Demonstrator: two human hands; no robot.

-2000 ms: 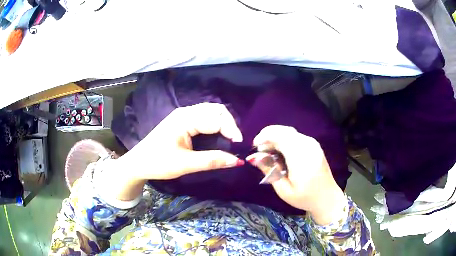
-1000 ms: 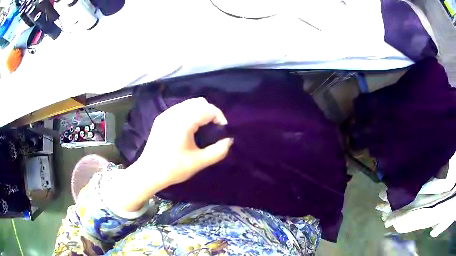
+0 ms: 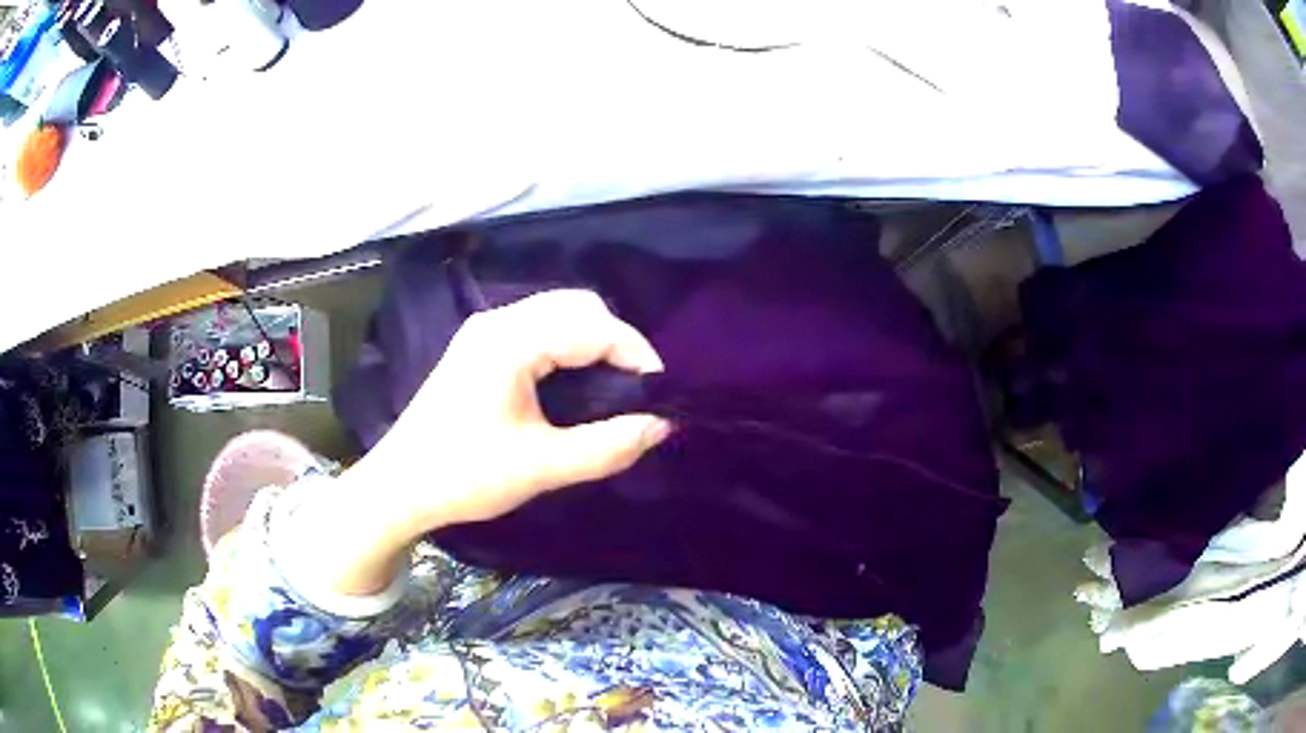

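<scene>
The dark purple garment (image 3: 831, 430) lies spread over my lap and reaches up to the table edge. My left hand (image 3: 501, 408) is over its left part, thumb and forefinger pinching a small fold of the dark cloth. A fine thread (image 3: 845, 447) runs from near those fingertips to the right across the cloth. My right hand is out of the picture; only a patch of patterned sleeve (image 3: 1210, 710) shows at the bottom right edge. No needle can be made out.
The white-covered table (image 3: 602, 108) crosses the top. More purple cloth (image 3: 1174, 372) hangs at the right, above white fabric (image 3: 1203, 609). A box of spools (image 3: 236, 358) stands below at left, near a pink round bin (image 3: 251, 480). An orange item (image 3: 40, 158) lies at upper left.
My right hand, earlier at the left fingertips with small silver snips in it, has gone out to the right. The left hand keeps its pinch. The thread now shows across the cloth.
</scene>
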